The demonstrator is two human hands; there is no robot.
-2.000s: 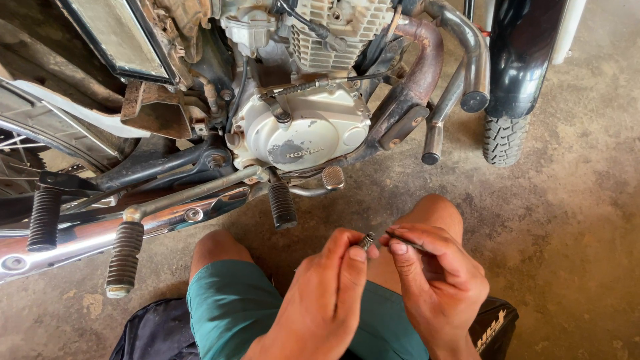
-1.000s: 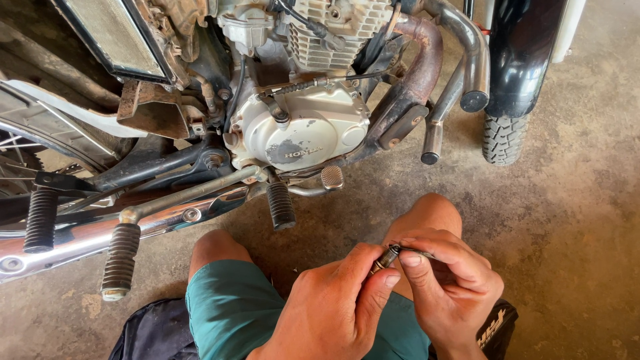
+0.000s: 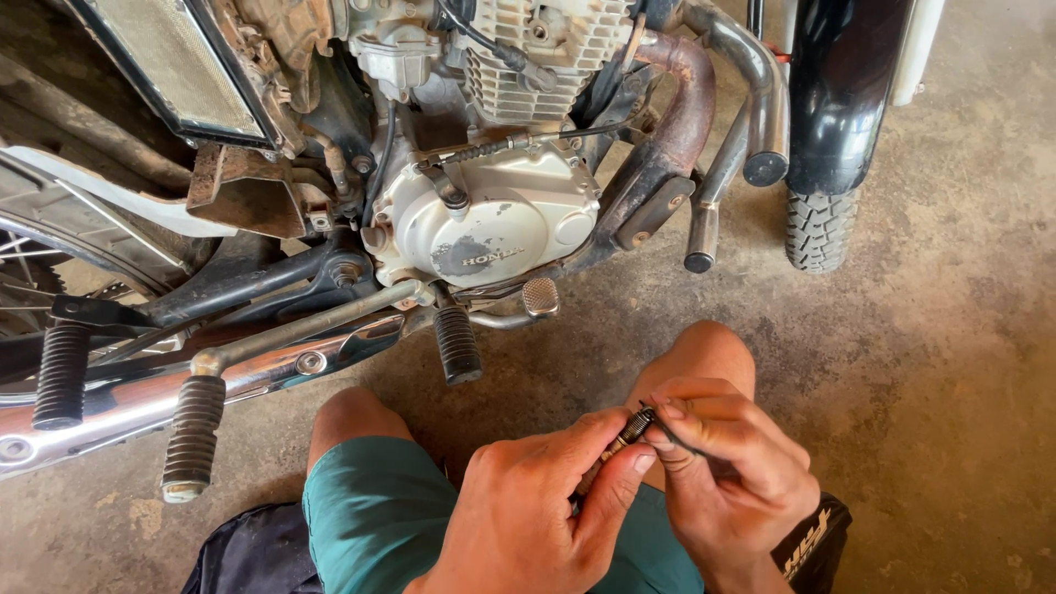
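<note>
My left hand [image 3: 544, 495] grips a spark plug [image 3: 636, 426] between thumb and fingers, its threaded metal end pointing up and to the right. Most of its body is hidden by the fingers. My right hand [image 3: 730, 470] pinches a thin dark strip or tool [image 3: 675, 439], whose kind I cannot tell, against the plug's tip. Both hands are over my lap. In front stands a Honda motorcycle engine with a pale, chipped side cover [image 3: 487, 235] and a finned cylinder [image 3: 536, 58]. A black cable with a cap [image 3: 520, 62] lies across the fins.
A kick starter with a ribbed rubber pedal [image 3: 194, 437] juts out at the left, near a black footpeg [image 3: 456, 342] and a brake pedal [image 3: 540, 297]. Chrome crash bars [image 3: 763, 107] and the front tyre [image 3: 822, 231] are at the right. Dark bags [image 3: 247, 553] lie beside my legs.
My hands have come together from slightly apart, and the strip or tool in my right hand now meets the plug's tip. The plug's threads show more plainly.
</note>
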